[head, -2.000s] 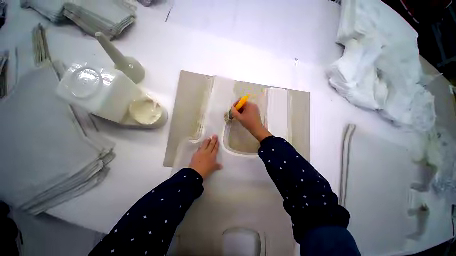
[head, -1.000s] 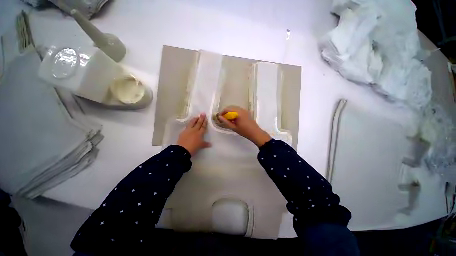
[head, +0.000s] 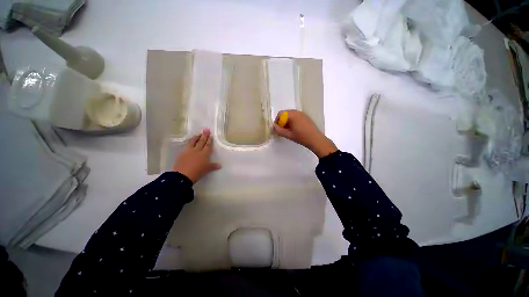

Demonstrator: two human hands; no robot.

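Observation:
A white cut panel with two strap arms and a U-shaped gap lies on a grey-beige backing board. A wet-looking pale line runs along the gap's edge. My right hand holds the glue brush by its yellow handle at the inner edge of the right strap; its bristles are mostly hidden by my fingers. My left hand lies flat on the panel below the left strap, fingers spread, holding nothing. The glue container lies on its side at the left, with cream glue in its opening.
A spouted bottle lies beyond the container. A panel stack is at left, more folded pieces at upper left. A second panel pile is at right, crumpled white material at upper right. The table's curved edge runs along the right.
My right hand and brush have moved from the left strap's side, around the gap's bottom, to the right strap. My left hand still rests on the panel. The view has shifted.

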